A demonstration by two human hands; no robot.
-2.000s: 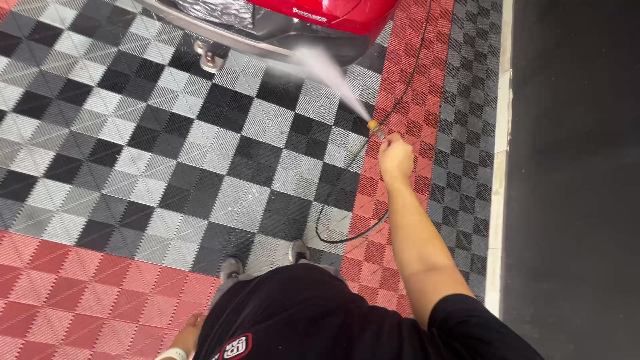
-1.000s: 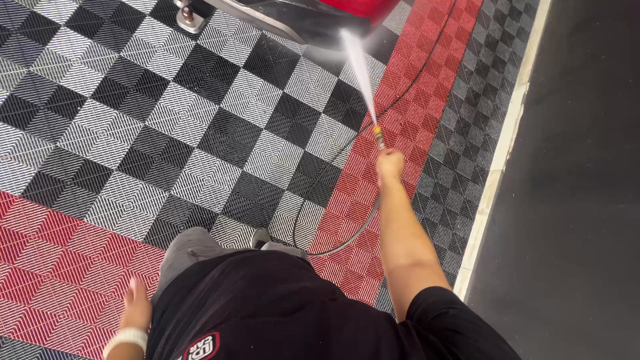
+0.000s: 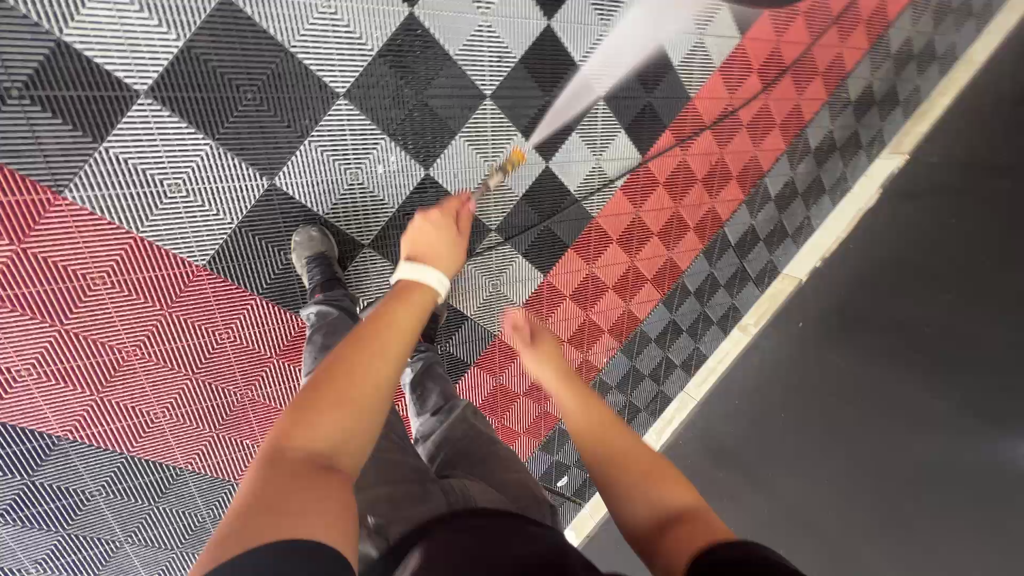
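Observation:
My left hand (image 3: pixel 436 236), with a white band at the wrist, is closed around the grip end of a pressure-washer spray wand (image 3: pixel 498 178). The wand has an orange nozzle tip, and a white fan of water (image 3: pixel 612 68) shoots from it toward the upper right. A thin black hose (image 3: pixel 712 124) crosses the floor behind the wand; where it joins is hidden. My right hand (image 3: pixel 534 344) is to the lower right of the left hand, off the wand, slightly blurred, and nothing shows in it.
Interlocking ribbed floor tiles lie underfoot in black and grey, with red strips (image 3: pixel 136 320). A pale curb edge (image 3: pixel 752 320) runs diagonally at the right beside a dark grey surface (image 3: pixel 864 400). A dark edge of some object shows at the top right. My shoe (image 3: pixel 314 250) stands on the tiles.
The wand has passed from my right hand to my left, which earlier hung low at the left. The spray continues. The view has shifted, and the red car has almost left it.

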